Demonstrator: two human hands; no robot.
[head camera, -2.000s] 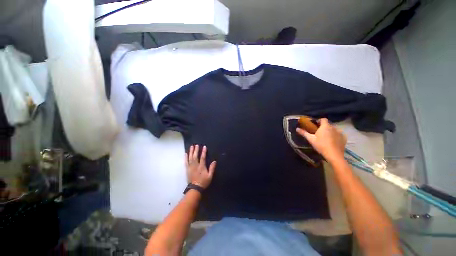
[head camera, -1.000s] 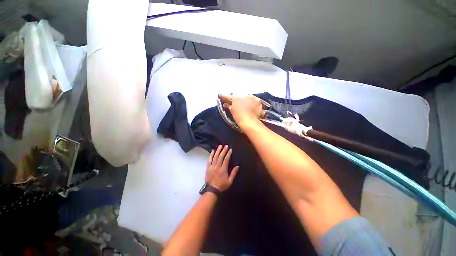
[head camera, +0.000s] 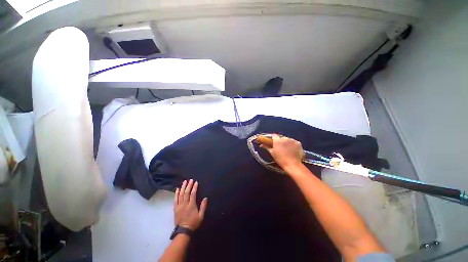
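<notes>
A dark knit top (head camera: 226, 179) lies spread on the white padded table (head camera: 128, 225), neckline away from me, its left sleeve bent down at the side. My right hand (head camera: 286, 152) is closed around the orange-brown handle (head camera: 265, 140) of the steam iron (head camera: 255, 152). The iron lies on the upper chest, just below and right of the neckline, partly hidden by the hand. My left hand (head camera: 188, 209) lies flat on the garment's left side below the sleeve, fingers slightly apart, holding nothing. A thin cord (head camera: 236, 111) runs from the neckline to the table's far edge.
Wrapped hoses (head camera: 390, 178) run right from the iron. A rounded white padded form (head camera: 64, 133) stands at the left. A white support beam (head camera: 159, 73) crosses behind the far left of the table. A pale wall (head camera: 287, 46) stands behind, with another wall at the right.
Since one second ago, the iron and my right hand have moved right from the left shoulder to near the neckline. My left hand still lies on the garment's left side. The camera view has shifted.
</notes>
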